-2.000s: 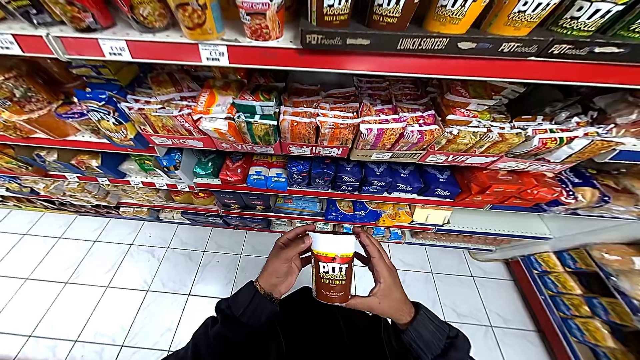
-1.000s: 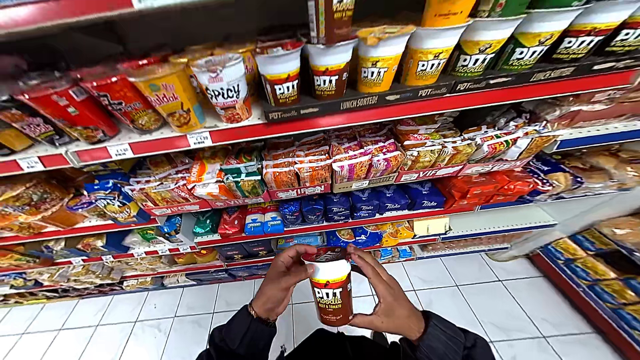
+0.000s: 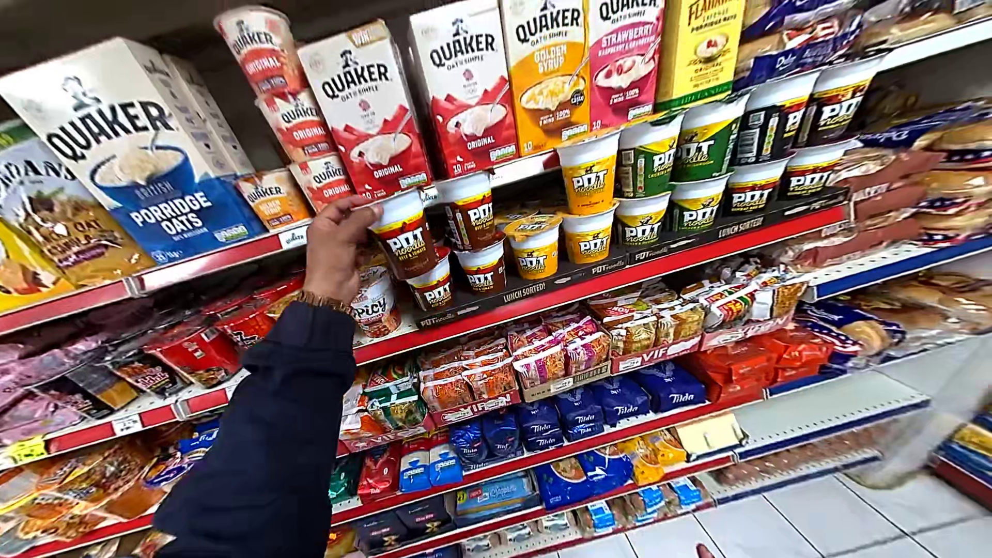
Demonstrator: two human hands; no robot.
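Observation:
My left hand [image 3: 338, 246], in a dark sleeve, grips the upper left side of a brown Pot Noodle cup [image 3: 406, 235]. That cup stands on or just above a lower Pot Noodle cup [image 3: 431, 284] at the left end of the black display tray. Close on its right is another brown cup [image 3: 470, 211], stacked on a cup below it. A white "spicy" noodle cup [image 3: 377, 302] is partly hidden behind my wrist. Of my right hand only what looks like a fingertip [image 3: 704, 551] shows at the bottom edge; its state is hidden.
Quaker oat boxes [image 3: 366, 108] line the shelf above and behind the cups. More Pot Noodle cups fill the black cardboard tray [image 3: 604, 267] to the right. Below are shelves of noodle packets [image 3: 467, 376] and blue Tilda packs [image 3: 620, 399]. Bread packs [image 3: 957, 186] lie at the right.
Both hands held the brown cup low in front of me; now my left hand has it up at the cup display, and my right hand has come off it. The view has swung up toward the shelves.

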